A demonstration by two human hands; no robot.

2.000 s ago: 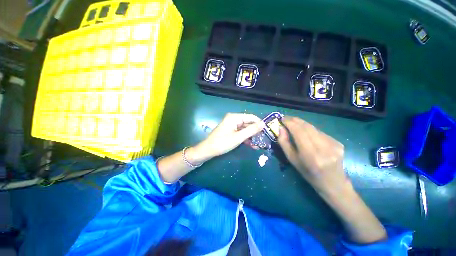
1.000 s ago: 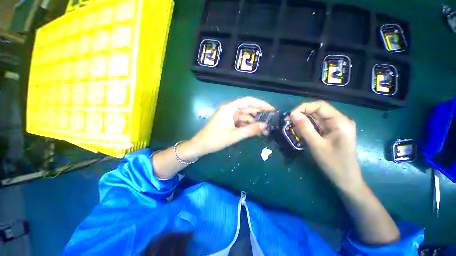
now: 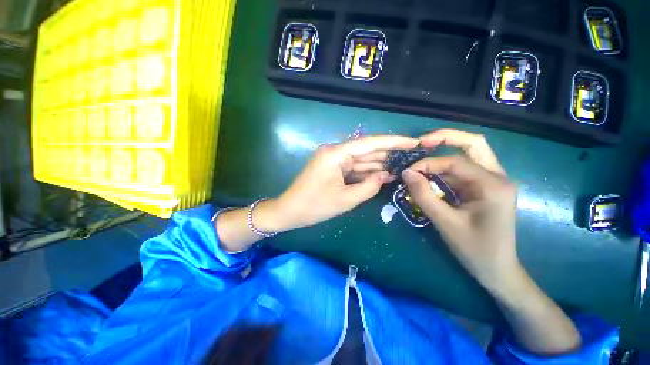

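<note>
My left hand (image 3: 324,178) holds a small black component (image 3: 405,162) at its fingertips, in the middle of the view. My right hand (image 3: 470,203) is close on the right, its fingertips touching or nearly touching the black component. It also holds a watch housing (image 3: 412,209) with a pale rim and some yellow inside, low under its fingers and partly hidden by them. The black foam tray (image 3: 442,103) lies beyond the hands. Several housings sit in it, one of them (image 3: 364,55) in the near row.
A yellow plastic tray stack (image 3: 107,107) stands at the left. A spare housing (image 3: 604,212) lies on the green mat at the right. A blue bin (image 3: 643,196) is cut off by the right edge, with a pale thin tool (image 3: 641,274) below. A white scrap (image 3: 388,213) lies beside the held housing.
The view has shifted, and the foam tray sits higher and larger. The housing has gone from between both hands into my right hand. The black component now shows at my left fingertips, with my right fingers brought to it.
</note>
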